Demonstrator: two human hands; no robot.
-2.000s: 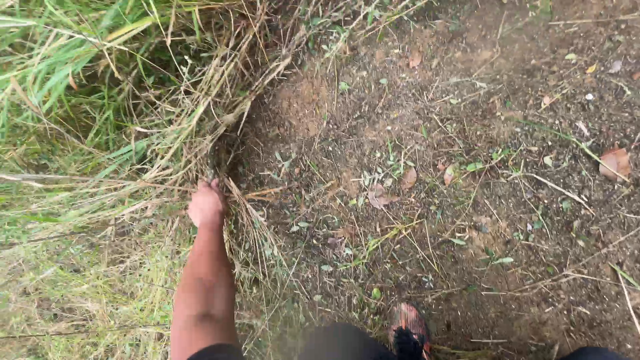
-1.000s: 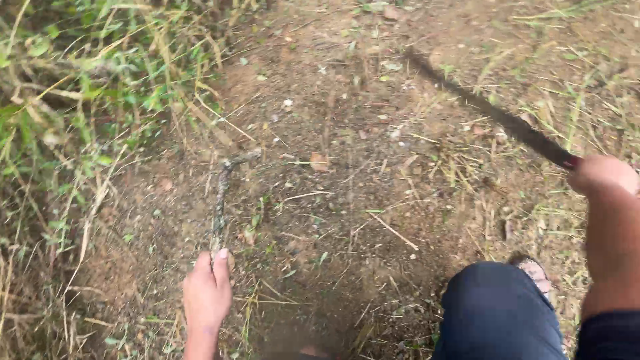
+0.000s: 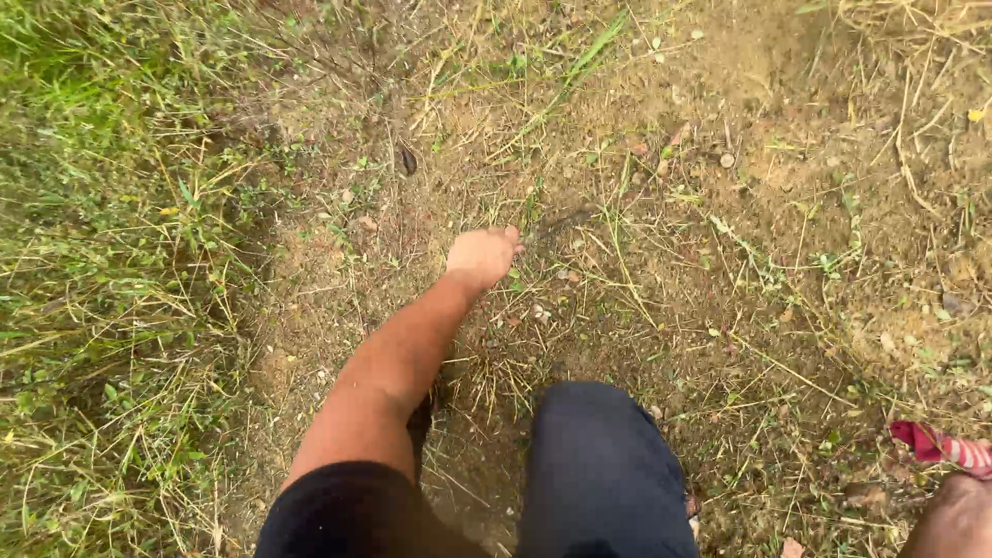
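My left hand [image 3: 484,254] reaches over the ground at mid-frame, its fingers closed round one end of a short, dark, mottled stick [image 3: 566,222]. The stick points right and slightly up, and motion blurs it. At the lower right edge my right hand [image 3: 952,515] is partly cut off by the frame. It is against a red cloth with white stripes [image 3: 938,448] and appears to grip it; its fingers are hidden. No blade shows in this view.
Dense green and dry grass [image 3: 116,310] lines the left side. Bare soil [image 3: 310,271] with dry stalks, small leaves and pebbles spreads beside it. My dark-clothed knee [image 3: 608,465] rises at bottom middle, and more dry grass [image 3: 914,101] lies at upper right.
A second ago my right hand held a long dark blade across the upper right; now the blade is out of view and that hand is at the lower right edge. The view has shifted.
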